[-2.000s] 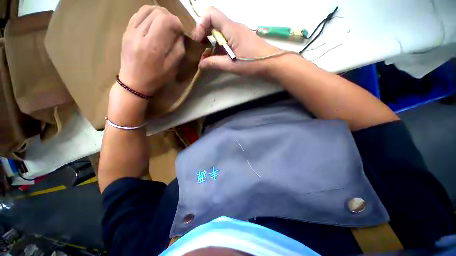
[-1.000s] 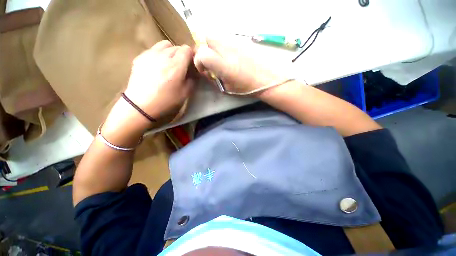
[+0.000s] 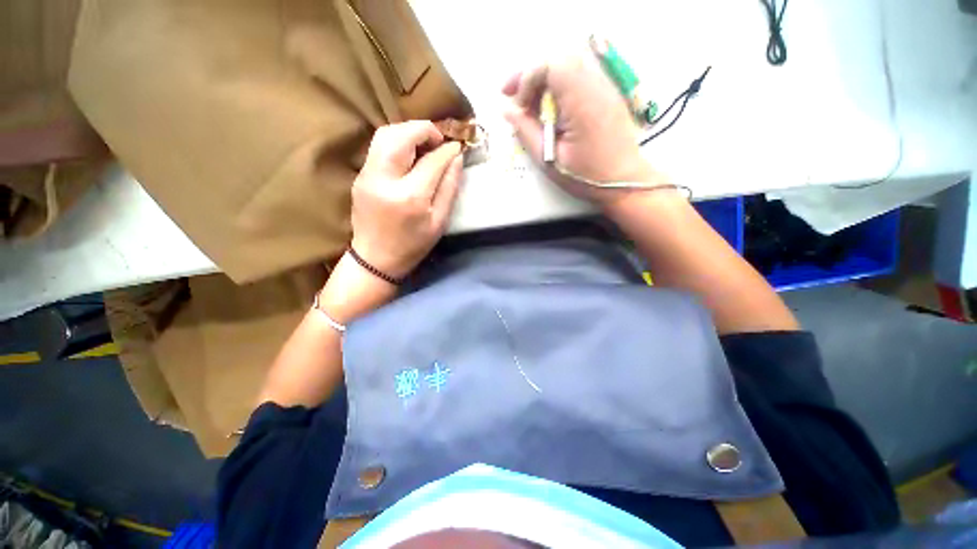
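Observation:
A tan canvas bag (image 3: 246, 139) lies on the white table (image 3: 525, 193), with a zipper (image 3: 375, 41) near its upper right. At its right corner is a small brown ring tab (image 3: 455, 130) with a gold metal ring (image 3: 479, 137). My left hand (image 3: 407, 188) pinches the bag corner just below the tab. My right hand (image 3: 584, 123) is right of the ring, apart from the bag, and holds a slim yellow-handled tool (image 3: 549, 129) with a metal band and a cord. Its tip is not clear.
A green-handled tool (image 3: 621, 77) lies beyond my right hand, with a black cord (image 3: 677, 105) beside it. A looped black cord (image 3: 775, 38) is farther right. A blue crate (image 3: 836, 270) with dark contents stands below the table. More brown canvas (image 3: 236, 343) hangs at the front edge.
The hands have moved apart. The bag corner has shifted right and its tab and ring now show. The green-handled tool has turned to a steeper angle.

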